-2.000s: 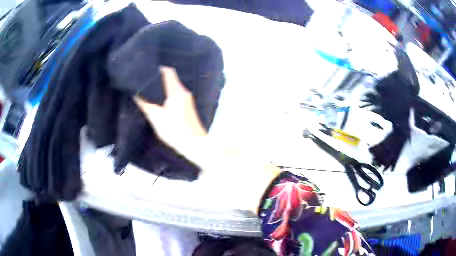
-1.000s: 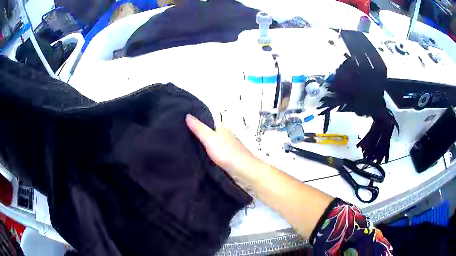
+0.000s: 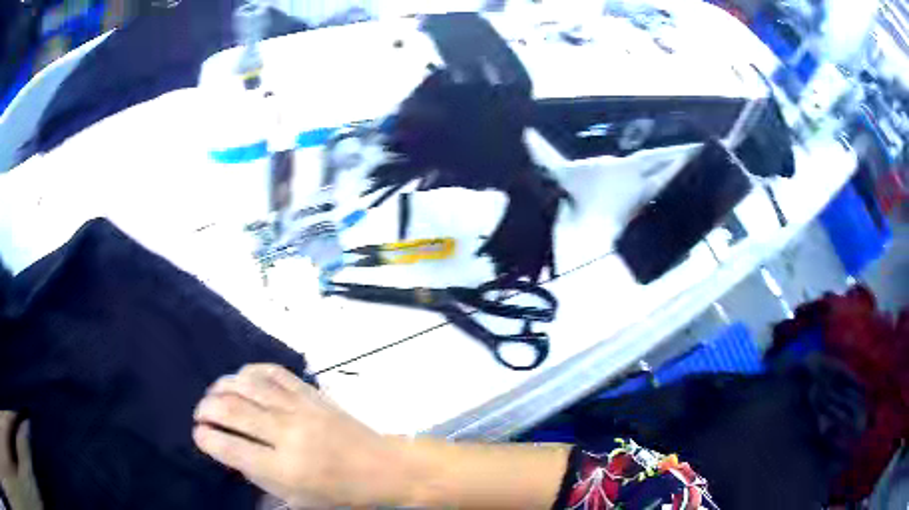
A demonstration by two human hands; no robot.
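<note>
Dark plain fabric (image 3: 120, 339) spreads over the lower left of the white table. My right hand (image 3: 289, 438) is at its right part, fingers curled on the cloth near the edge. A skin-coloured part of my left hand (image 3: 18, 463) shows at the lower left rim, cut off by the picture's edge; its fingers cannot be made out. The sewing machine's needle area (image 3: 304, 244) is blurred, beyond the fabric. Yellow-handled snips (image 3: 419, 250) and black tailor's shears (image 3: 468, 304) lie to its right, the shears' loops towards the table's front.
Black fringed strips (image 3: 468, 125) hang over the machine arm (image 3: 339, 65). A black smartphone (image 3: 683, 211) lies by the control panel (image 3: 638, 134). A dark cloth heap (image 3: 130, 65) is at the back left. Black (image 3: 688, 438) and dark red (image 3: 847, 369) piles lie beyond the front edge.
The view has turned right, so machine and shears appear further left. My right hand has moved from flat on the fabric to curled at its edge, nearer me.
</note>
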